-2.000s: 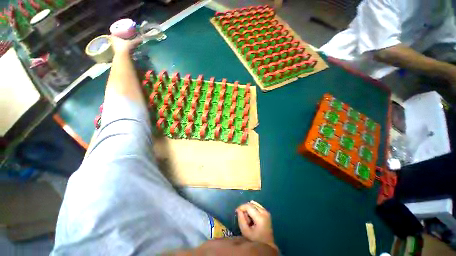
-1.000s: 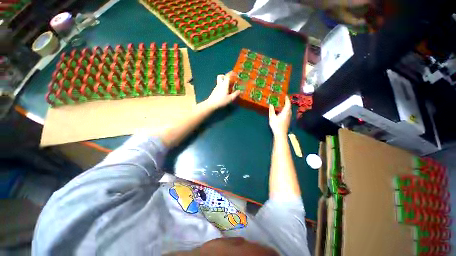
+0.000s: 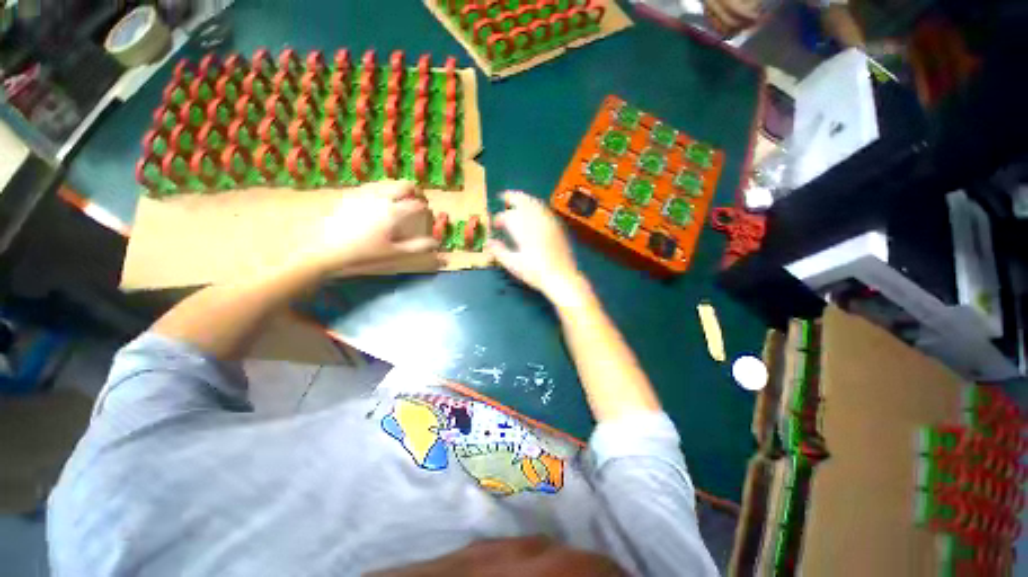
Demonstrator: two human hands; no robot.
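Two small green-and-red pieces (image 3: pixel 460 233) sit side by side on the bare front strip of a cardboard sheet (image 3: pixel 248 231). My left hand (image 3: pixel 389 225) is at their left with its fingers bent against the left piece; the grip is partly hidden. My right hand (image 3: pixel 530 239) is at their right, thumb and fingers apart, close to the right piece. Rows of upright green-and-red pieces (image 3: pixel 299 130) fill the back of the sheet. The orange fixture (image 3: pixel 643 186) lies to the right, with two dark empty cavities at its front edge and green pieces in the others.
A second loaded sheet (image 3: pixel 524 28) is at the top. A tape roll (image 3: pixel 138 36) is at upper left. A red tool (image 3: pixel 741 231), pale stick (image 3: pixel 710 331) and white disc (image 3: pixel 750 372) lie at right, near the machine (image 3: pixel 868 254). Stacked cardboard (image 3: pixel 868 440) stands at lower right.
Both hands have moved left from the fixture to the front of the sheet. Two front cavities are now empty, and two pieces now show between the hands. The view has shifted.
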